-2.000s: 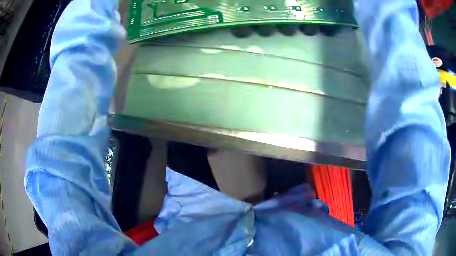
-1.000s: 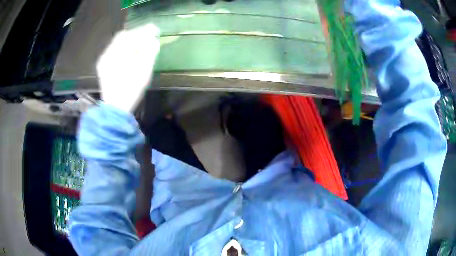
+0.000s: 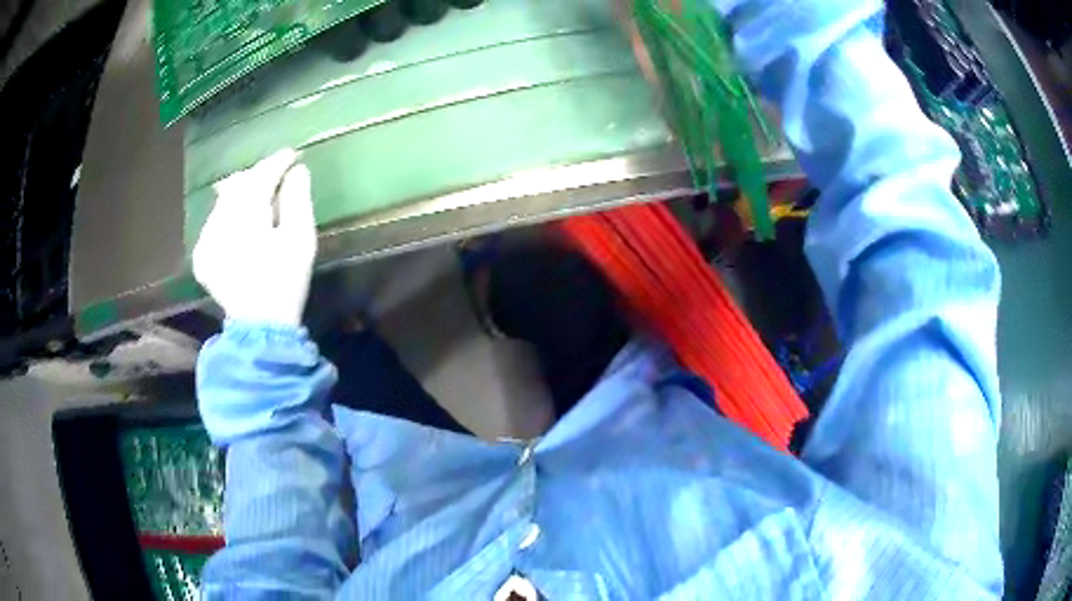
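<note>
My left hand [image 3: 256, 241], in a white glove, rests at the front left of the pale-green panel [image 3: 470, 129], fingers pointing away from me. Whether it grips anything cannot be told. A green circuit board [image 3: 241, 53] lies at the upper left, cut off by the picture's top edge, with dark round capacitors beneath its right part. My right hand is out of the picture past the top edge; only its blue sleeve shows. Loose thin green strips [image 3: 711, 106] hang beside that sleeve over the panel's right end and the bench edge.
A red strip bundle [image 3: 694, 317] hangs below the metal bench edge [image 3: 470, 209]. A black bin [image 3: 100, 517] at the lower left holds green boards with a red strip across them. Another populated board [image 3: 987, 141] lies at the upper right. Black equipment stands at the far left.
My left hand has come into the picture since the oldest frame and now rests lower on the panel. The view has turned, showing more of the board than one second ago and the board at upper right.
</note>
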